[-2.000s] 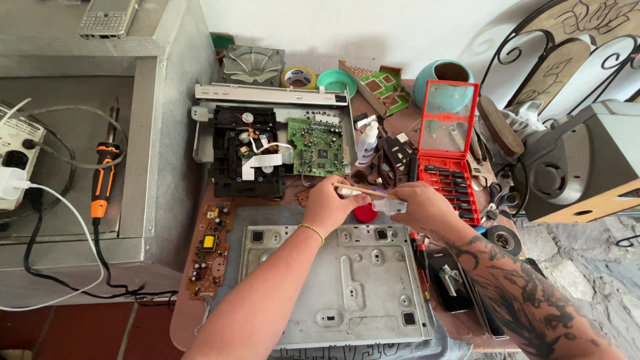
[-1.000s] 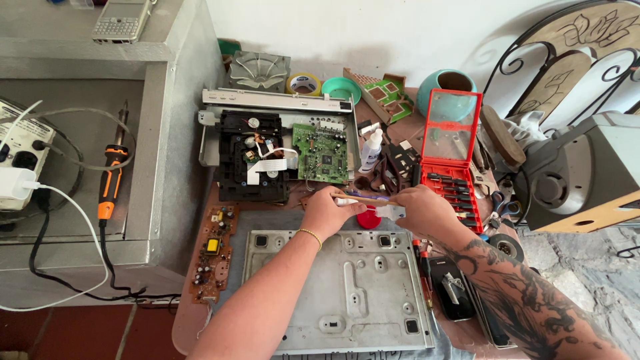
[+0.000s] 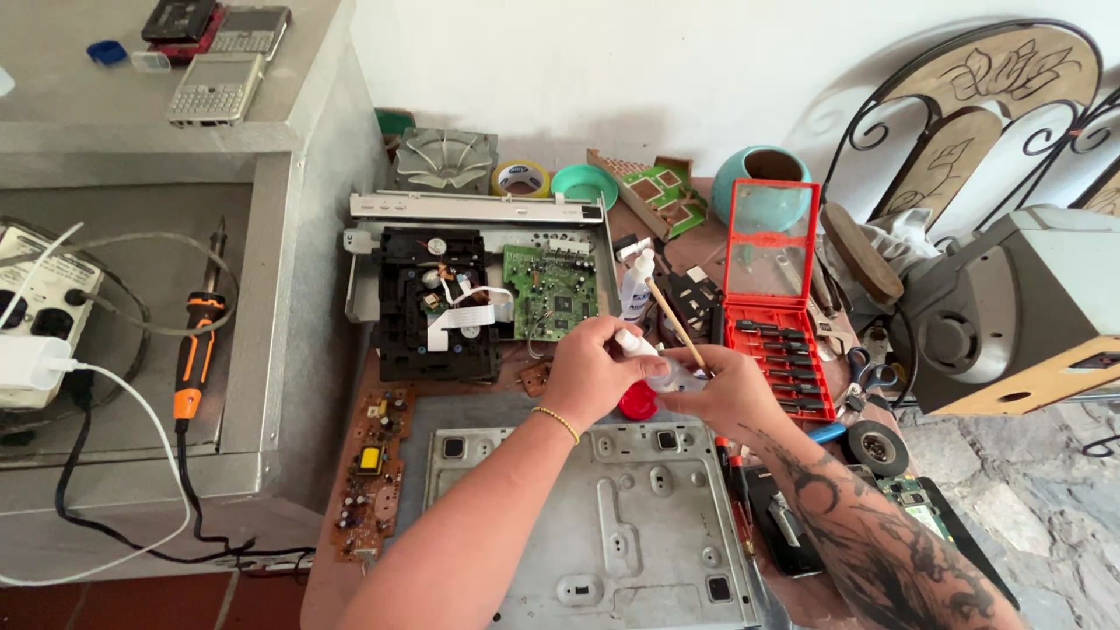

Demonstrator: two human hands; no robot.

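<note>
Over the far edge of a grey metal cover (image 3: pixel 547 516), both hands meet at a small clear plastic bottle (image 3: pixel 678 378) with a white nozzle cap. My left hand (image 3: pixel 599 363) has its fingers on the cap end. My right hand (image 3: pixel 722 394) holds the bottle's body, along with a thin wooden stick (image 3: pixel 674 322) that slants up to the left. Just below the bottle is a red round lid or dish (image 3: pixel 638 401). Another white-capped bottle (image 3: pixel 636 284) stands behind my left hand. The opened disc player chassis (image 3: pixel 477 208) holds a black disc drive (image 3: pixel 433 306) and a green circuit board (image 3: pixel 556 293).
A red bit case (image 3: pixel 770 254) stands with its lid up at the right. A brown circuit board (image 3: pixel 372 472) lies left of the cover. A soldering iron (image 3: pixel 197 350) rests on the grey counter (image 3: pixel 324 175). Phone parts (image 3: pixel 787 521) and a grey speaker (image 3: pixel 997 306) are at the right.
The stick has gone from nearly level to slanting steeply upward in my right hand. The clear bottle between my hands now shows more plainly. The view has shifted somewhat.
</note>
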